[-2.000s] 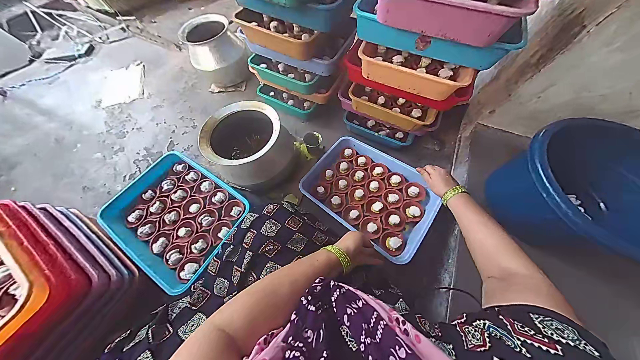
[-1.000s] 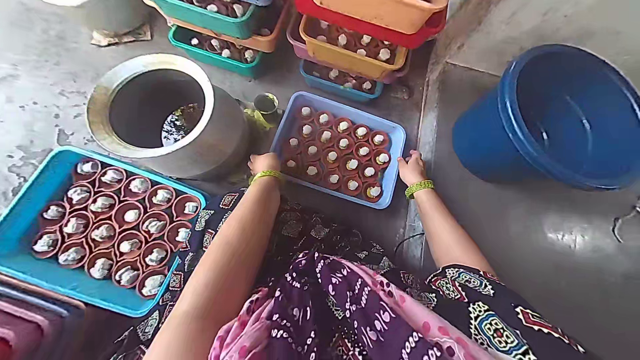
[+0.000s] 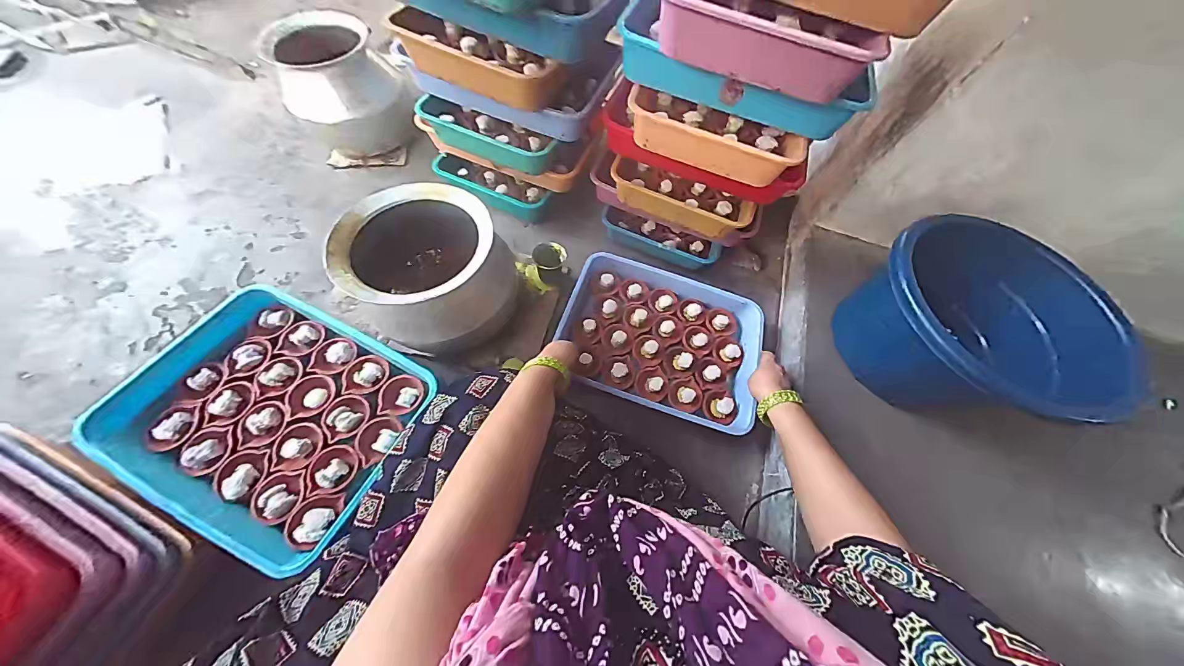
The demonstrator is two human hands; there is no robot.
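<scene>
A light-blue plastic tray (image 3: 592,393) lies ahead of me, filled with rows of small reddish-brown clay cups (image 3: 650,347), each with a whitish lump in it. My left hand (image 3: 558,359) grips its left edge near the front corner, and my right hand (image 3: 770,377) grips the right edge. Both wrists wear green bangles. To the left, a turquoise tray (image 3: 120,421) of similar cups with larger white lumps rests partly against my patterned skirt. Between and behind the trays is a round metal pot (image 3: 444,324) with dark contents. A small cup (image 3: 548,259) stands beside the pot.
Two tall stacks of filled trays, one at the back middle (image 3: 504,139) and one to its right (image 3: 712,157), stand close behind. A second metal pot (image 3: 324,92) is at the back left. A blue plastic tub (image 3: 888,342) stands at right. Stacked trays (image 3: 92,546) fill the lower left corner.
The view has shifted and turned. My left hand has moved from the near edge of the light-blue tray to its left side, and the tray sits straighter in front of me.
</scene>
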